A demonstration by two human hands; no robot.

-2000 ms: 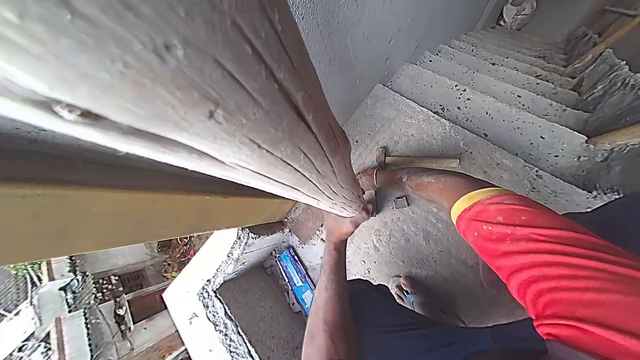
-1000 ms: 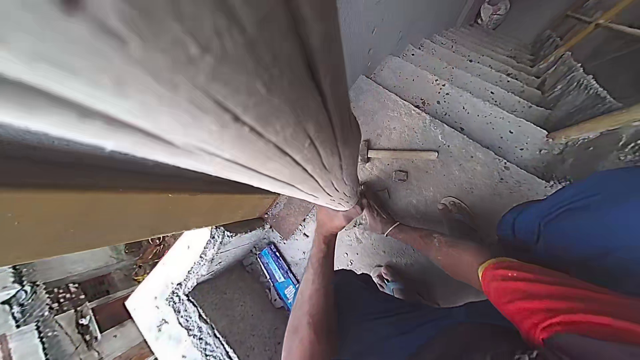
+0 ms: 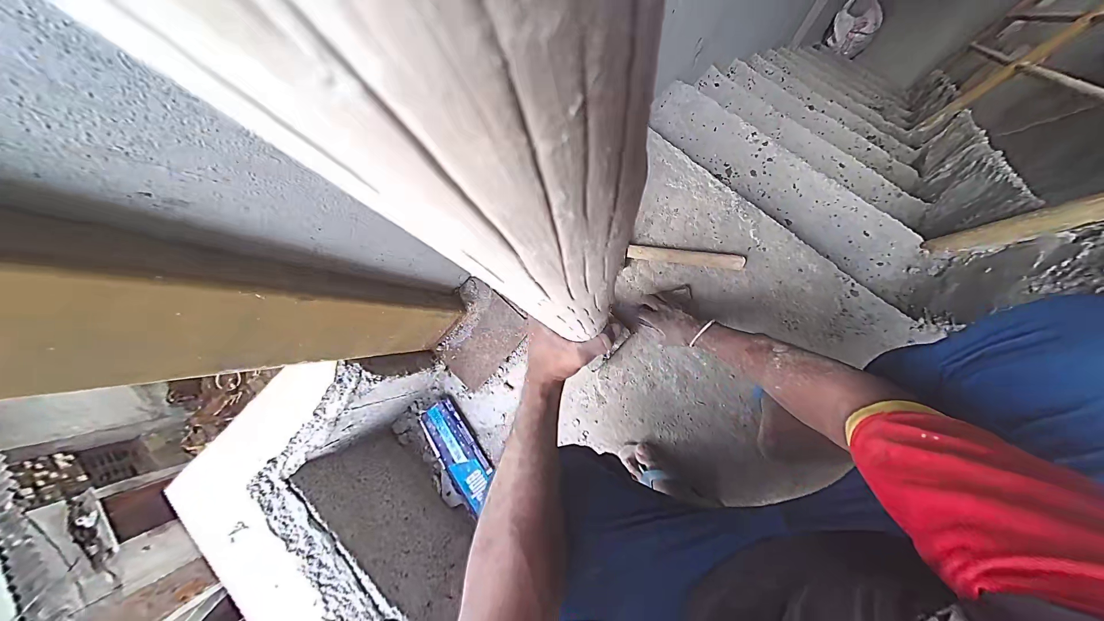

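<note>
A thick, cracked wooden post (image 3: 517,155) rises from the landing towards the camera. My left hand (image 3: 561,352) is wrapped round the post's lower end, its fingers partly hidden behind it. Just right of the base is my right hand (image 3: 660,319), palm down by a small flat piece (image 3: 619,338); whether it grips that piece is unclear. Another small flat piece (image 3: 680,295) lies beside the right fingers. Beyond them a hammer's wooden handle (image 3: 686,257) rests on the concrete, its head hidden by the post.
Rough concrete stairs (image 3: 802,164) run off at the upper right, with a wooden pole (image 3: 1018,226) beside them. A yellowish beam (image 3: 216,323) is at left. A blue box (image 3: 459,455) lies by the broken white ledge (image 3: 250,517), past which there is a drop. My foot (image 3: 642,461) is below.
My right hand has come away from the post's base, where it was two seconds ago, to the landing just right of it. My left hand stays at the post's lower end.
</note>
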